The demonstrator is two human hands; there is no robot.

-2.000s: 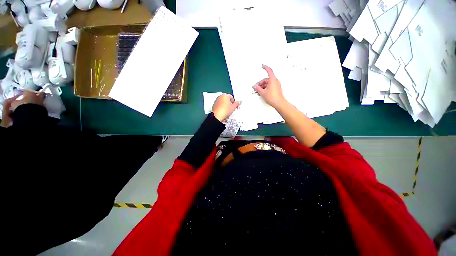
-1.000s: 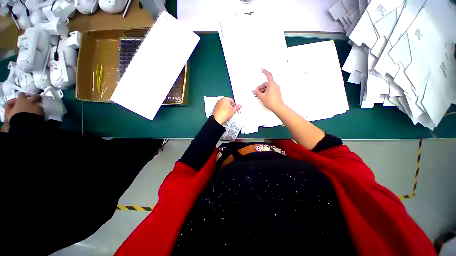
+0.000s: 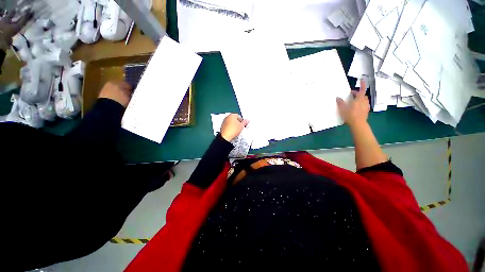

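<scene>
My left hand (image 3: 233, 127) is closed on a narrow printed label sheet (image 3: 242, 147), which hangs at the bench's front edge. Flat white carton blanks (image 3: 260, 79) lie in front of me, with more white pieces (image 3: 319, 85) beside them on the right. My right hand (image 3: 355, 106) is at the right edge of these pieces, fingers apart and slightly blurred. I see nothing in it. An untidy heap of white blanks (image 3: 420, 58) lies just beyond it on the right.
White cameras (image 3: 37, 79) cluster at the left. A brown tray (image 3: 94, 71) holds a dark grid and has a white sheet (image 3: 162, 90) across it. A neighbour's hand (image 3: 116, 93) is at the tray. A white surface (image 3: 314, 21) is at the back.
My right hand has moved right, from over the middle blanks to their right edge. My left hand keeps the label sheet. The neighbour's hand has moved from the cameras to the tray.
</scene>
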